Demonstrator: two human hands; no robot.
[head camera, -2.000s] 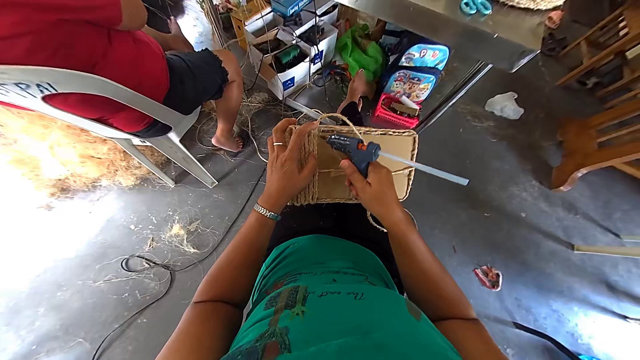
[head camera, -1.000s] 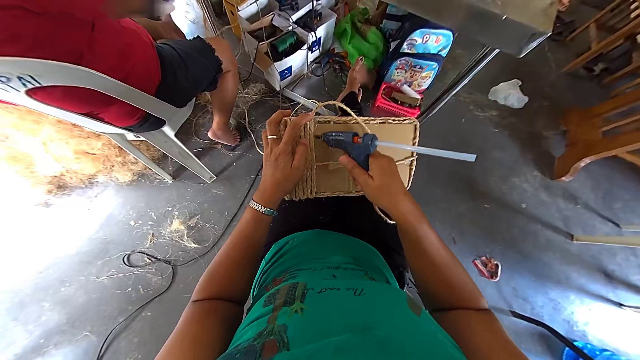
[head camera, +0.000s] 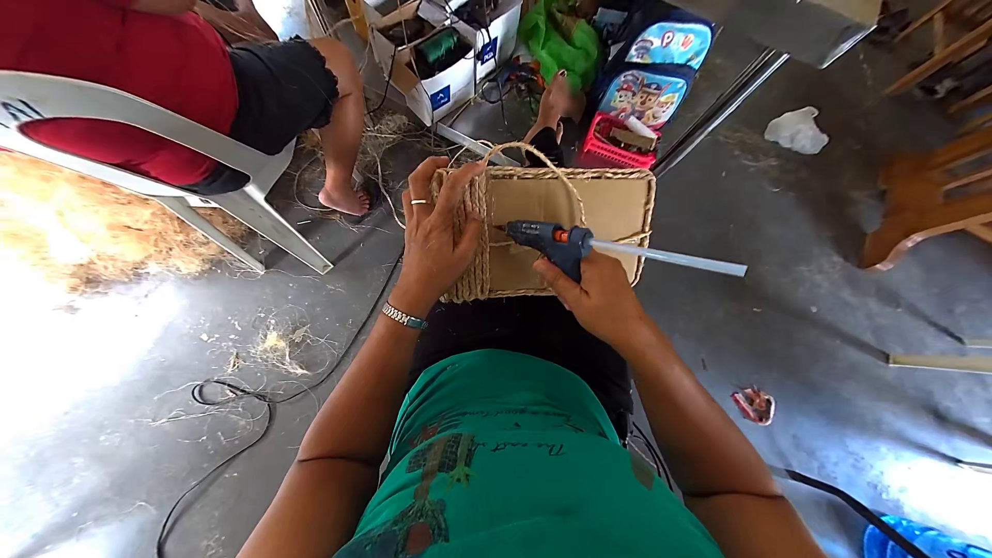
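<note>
A flat cardboard panel (head camera: 612, 205) with a braided fiber edge lies above my lap. Rows of natural fiber rope (head camera: 479, 271) cover its left end. My left hand (head camera: 439, 236) rests over these rows, fingers spread at the upper left corner, where a loose rope loop (head camera: 562, 170) arches over the panel. Whether its fingers pinch the rope cannot be told. In my right hand (head camera: 601, 294) is a dark blue hot glue gun (head camera: 556, 242), its nozzle pointing left at the inner edge of the rope rows. A long clear glue stick (head camera: 674, 257) sticks out of its back.
A person sits on a white plastic chair (head camera: 147, 108) at left. Ahead are white cartons (head camera: 446, 85), a red basket (head camera: 620, 147), a child's backpack (head camera: 655, 74) and a metal table (head camera: 806, 31). A black cord (head camera: 267, 399) crosses the floor; a wooden chair (head camera: 922, 201) stands at right.
Since two seconds ago, my right hand has moved the glue gun's nozzle down along the rope rows. My left hand has stayed on the panel's left end.
</note>
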